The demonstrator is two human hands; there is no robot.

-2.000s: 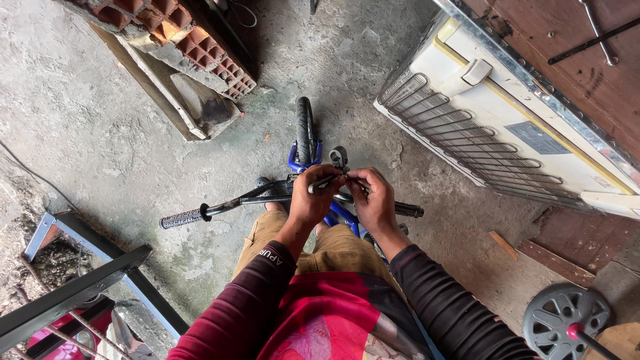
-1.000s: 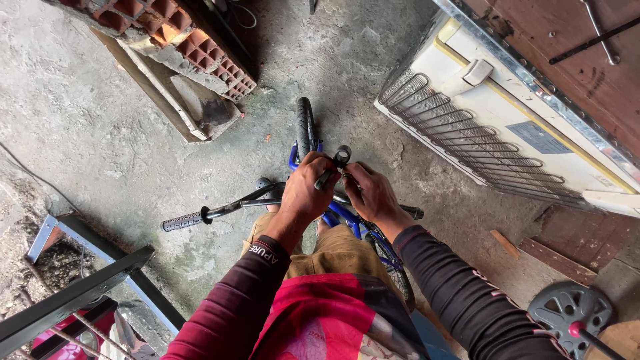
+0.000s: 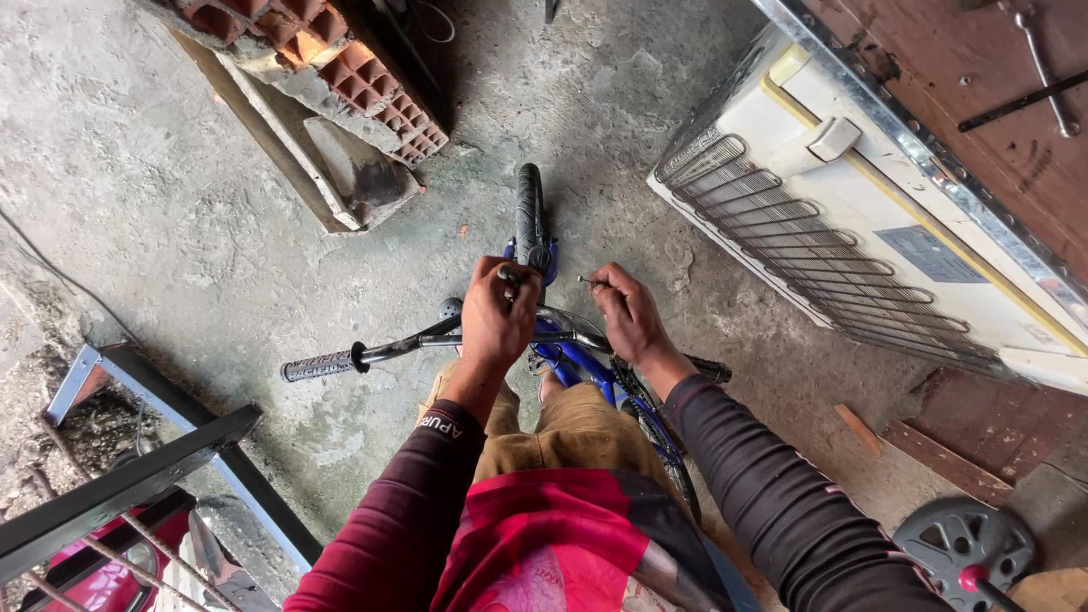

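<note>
A blue bicycle [image 3: 574,361] stands between my legs, with its front wheel [image 3: 529,204] pointing away from me. Its black handlebar [image 3: 425,340] has a ribbed grip [image 3: 321,365] at the left end. Above the bar, my left hand [image 3: 499,314] is closed around a small dark metal part [image 3: 510,274], mostly hidden by the fingers. My right hand [image 3: 627,314], apart from it on the right, pinches a small bolt [image 3: 585,280] between thumb and forefinger, its head pointing left.
Hollow bricks [image 3: 365,81] and a concrete trough lie at upper left. A white refrigerator [image 3: 858,221] lies at right, beside a brown surface [image 3: 952,51] bearing a wrench [image 3: 1041,72]. A metal frame [image 3: 127,480] is at lower left, a black round base [image 3: 965,540] at lower right.
My hands were together over the handlebar around a ring-shaped dark part; now they are apart, the right one moved to the right with the bolt showing in its fingertips.
</note>
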